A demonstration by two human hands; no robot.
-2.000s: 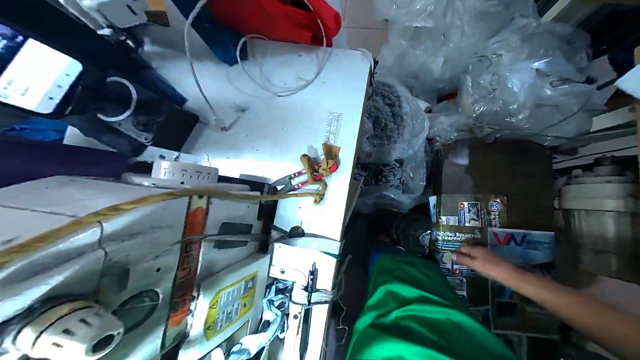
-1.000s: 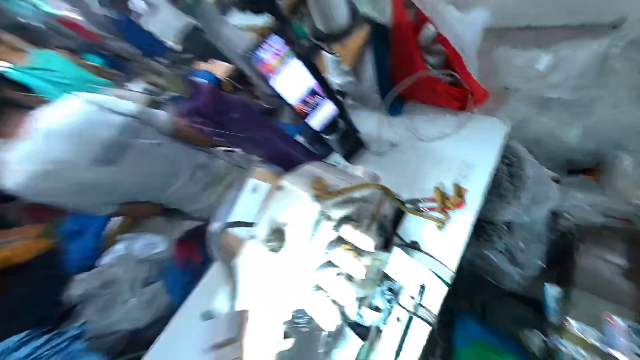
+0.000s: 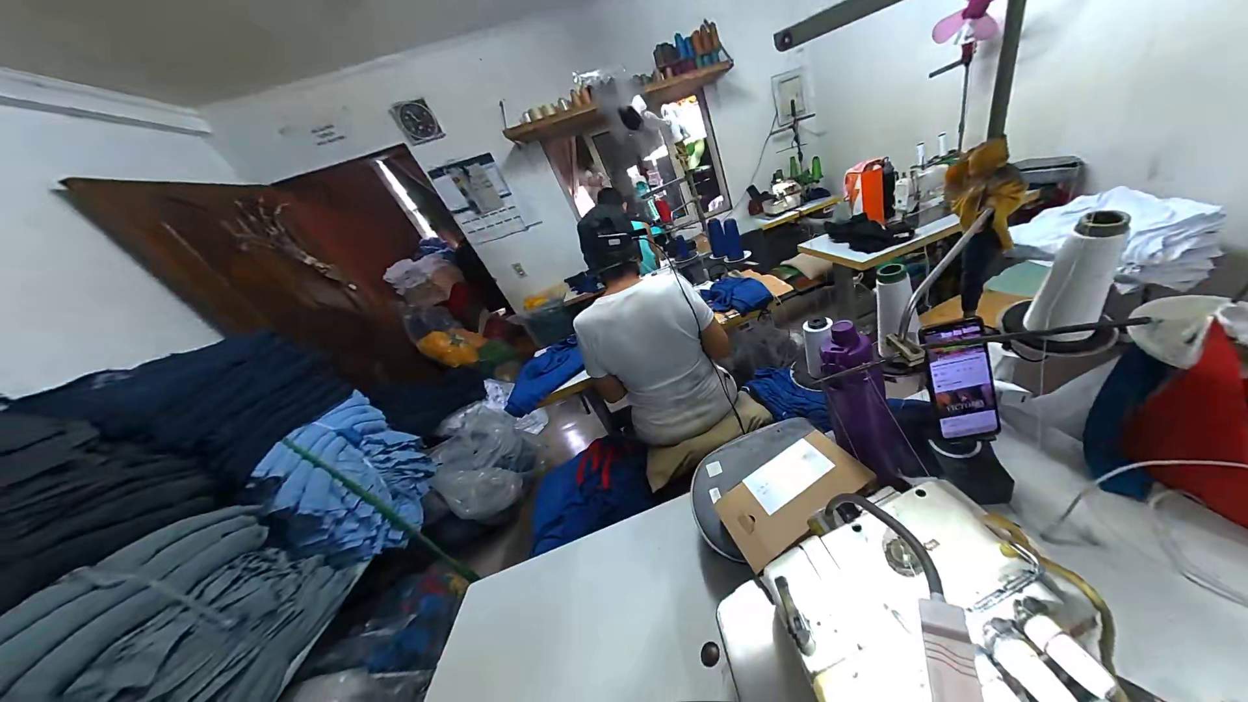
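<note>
Neither of my hands shows in the head view now. At the lower right, the white overlock sewing machine (image 3: 877, 595) stands on a white table (image 3: 595, 604). A cardboard box (image 3: 795, 492) with a white label lies on a round grey tray (image 3: 710, 478) behind it. A purple bottle (image 3: 863, 409) and a lit phone (image 3: 961, 380) on a stand are upright past the machine. White thread cones (image 3: 1077, 278) stand at the right, near a red cloth (image 3: 1194, 429).
Stacks of grey fabric (image 3: 185, 604) and light blue fabric (image 3: 346, 473) fill the left side. A person in a white shirt (image 3: 658, 351) sits with their back to me. Clear plastic bags (image 3: 483, 458) lie on the floor between.
The view has swung up and to the left, from the tabletop and floor to the whole room. The hand seen low at the right two seconds ago is out of view.
</note>
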